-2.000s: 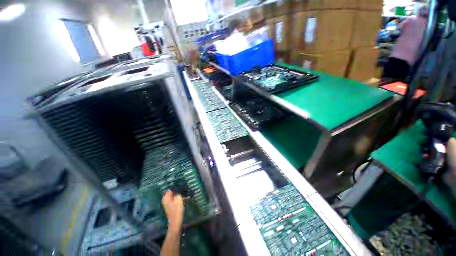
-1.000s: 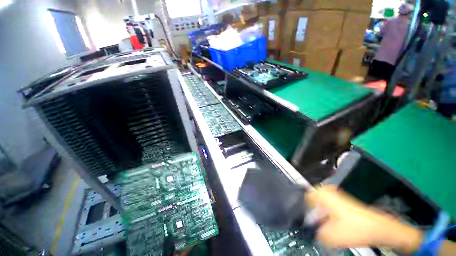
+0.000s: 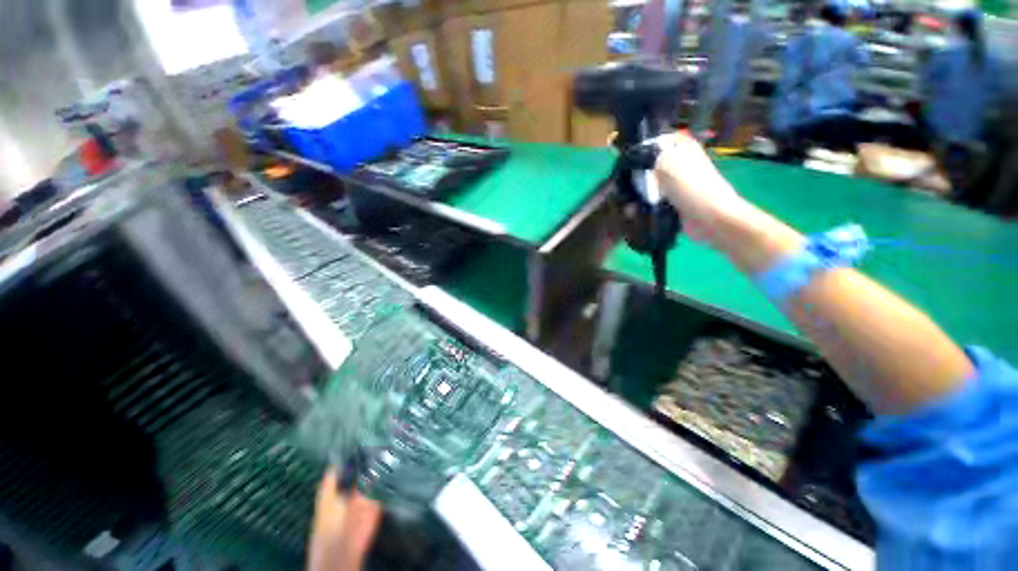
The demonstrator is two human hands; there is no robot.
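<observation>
My left hand (image 3: 344, 524), blurred at the bottom, holds the near edge of a green circuit board (image 3: 419, 385). The board is over the conveyor line (image 3: 536, 385) and across its near rail, blurred; whether it touches the boards below I cannot tell. My right hand (image 3: 683, 178) grips a black barcode scanner (image 3: 642, 145), raised over the green bench. A light blue strap is round the right wrist. The magazine rack (image 3: 134, 368) stands at the left, its slots partly filled with green boards.
A green bench (image 3: 547, 190) holds a black board tray (image 3: 430, 167) and a blue bin (image 3: 357, 128). Below the right green shelf (image 3: 915, 240) is a bin of small pale components (image 3: 737, 402). Cardboard boxes (image 3: 525, 73) stand behind. People in blue smocks (image 3: 820, 73) are at the back right.
The board has moved right from in front of the rack to over the conveyor. My right hand has lifted the scanner up and away from the conveyor. The view has turned right.
</observation>
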